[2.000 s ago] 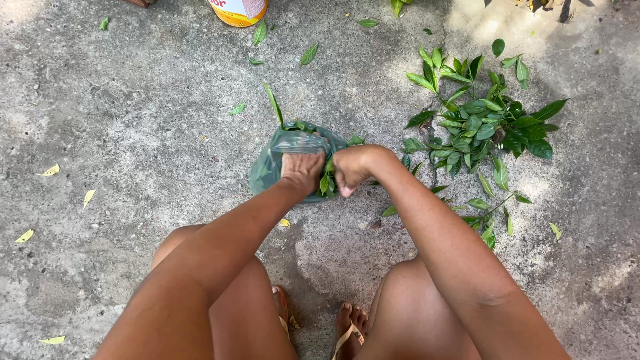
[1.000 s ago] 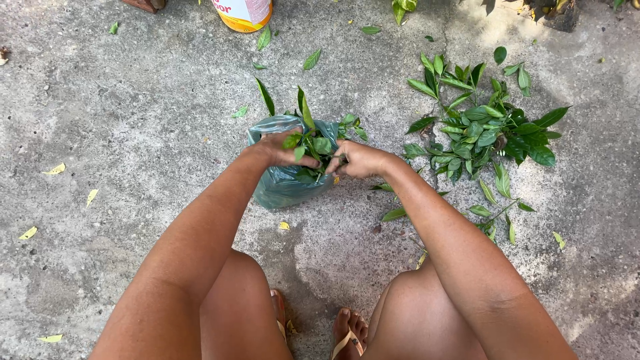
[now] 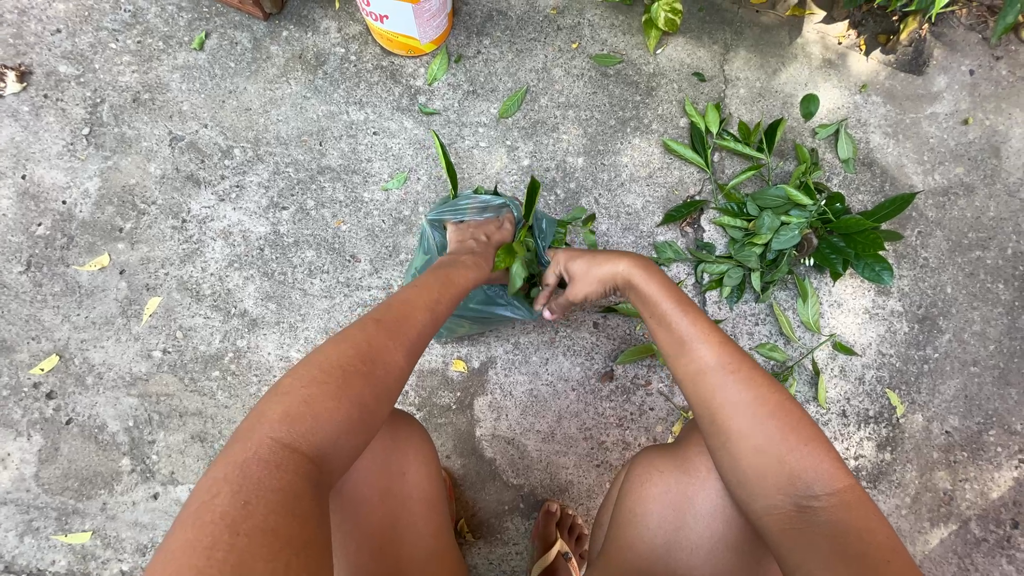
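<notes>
A translucent green plastic bag (image 3: pixel 472 314) with leafy cuttings inside rests on the concrete between my hands. My left hand (image 3: pixel 482 240) reaches into its mouth, fingers hidden among leaves and plastic, so its grip cannot be made out. At the bag's right edge, my right hand (image 3: pixel 582 280) has its fingers bent against the rim beside a green sprig (image 3: pixel 520 260); whether it pinches plastic or stems is unclear. Long leaves stick up from the bag's top. To the right lies a loose pile of green leafy cuttings (image 3: pixel 772 224).
A yellow and white container (image 3: pixel 408 28) bearing writing stands at the top. Near it is the corner of a reddish-brown object (image 3: pixel 254 6). Plants (image 3: pixel 888 24) edge the upper right. Scattered leaves lie on the concrete, and a sandaled foot (image 3: pixel 560 536) is below.
My left hand was deep in the bag, then higher at its mouth with leaves around it, and is now pushed in again. My right hand stays by the right rim.
</notes>
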